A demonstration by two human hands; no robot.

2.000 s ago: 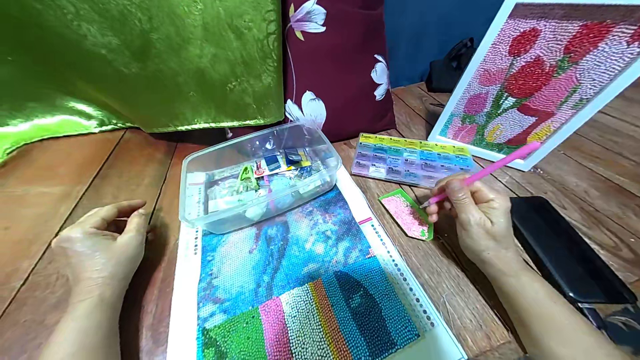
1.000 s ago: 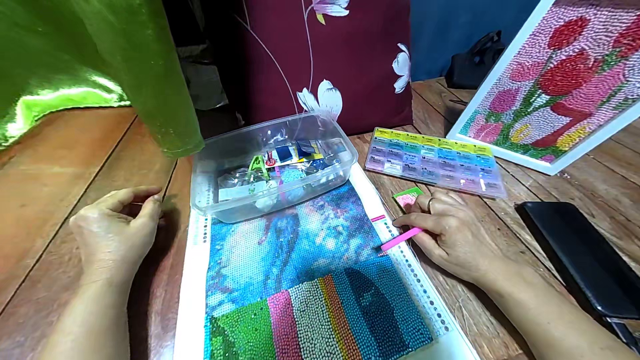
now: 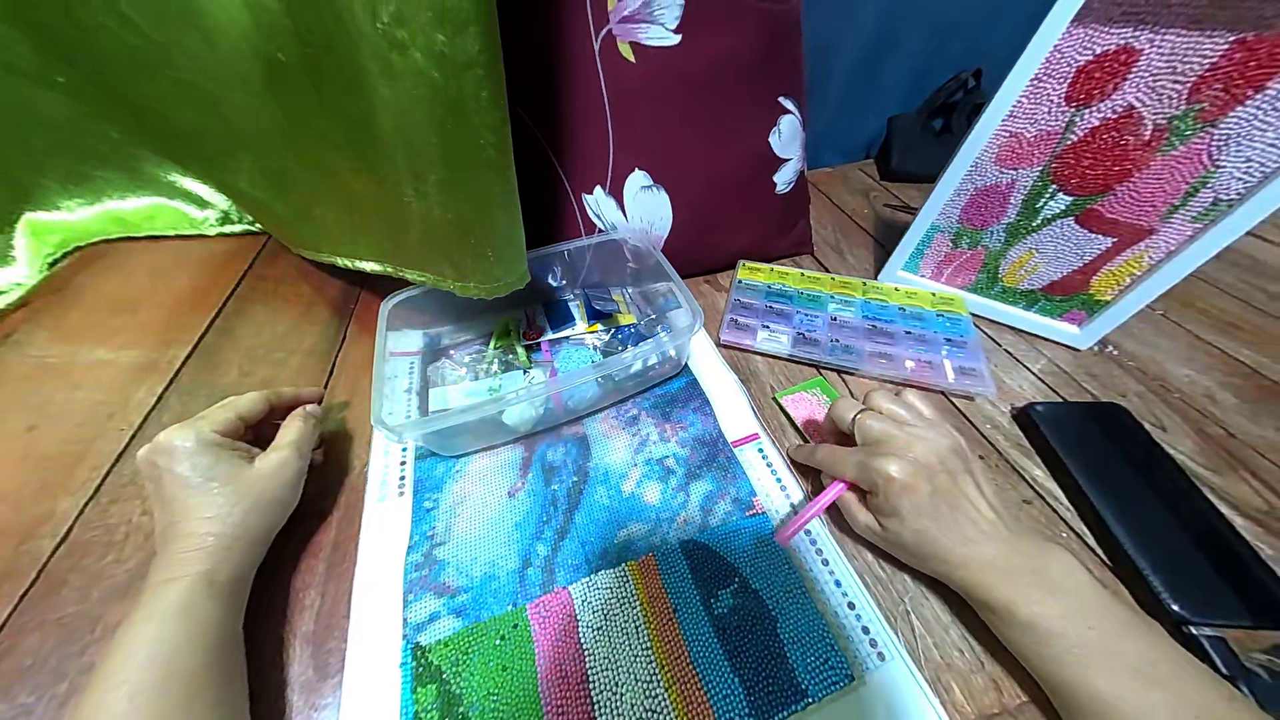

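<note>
My left hand rests on the wooden floor left of the canvas, fingers curled and thumb near the index finger; a faint greenish patch shows at the fingertips, too unclear to name. My right hand holds a pink diamond-painting pen, its end over the canvas's right margin. The same hand's fingers touch the edge of a small green tray of pink beads. Between the hands lies a diamond-painting canvas, its lower part covered in green, pink, white, yellow, orange and blue beads. A clear plastic box with packets stands on its top.
Behind the tray lies a compartment bead organizer with coloured lids. A framed tulip picture leans at the right, above a black phone or case. Green cloth hangs over the box's back corner, beside a maroon floral cushion.
The pen, raised over the tray two seconds ago, is now low and points toward the canvas. My right hand has come down by the tray. The green cloth has swung over the box's back corner.
</note>
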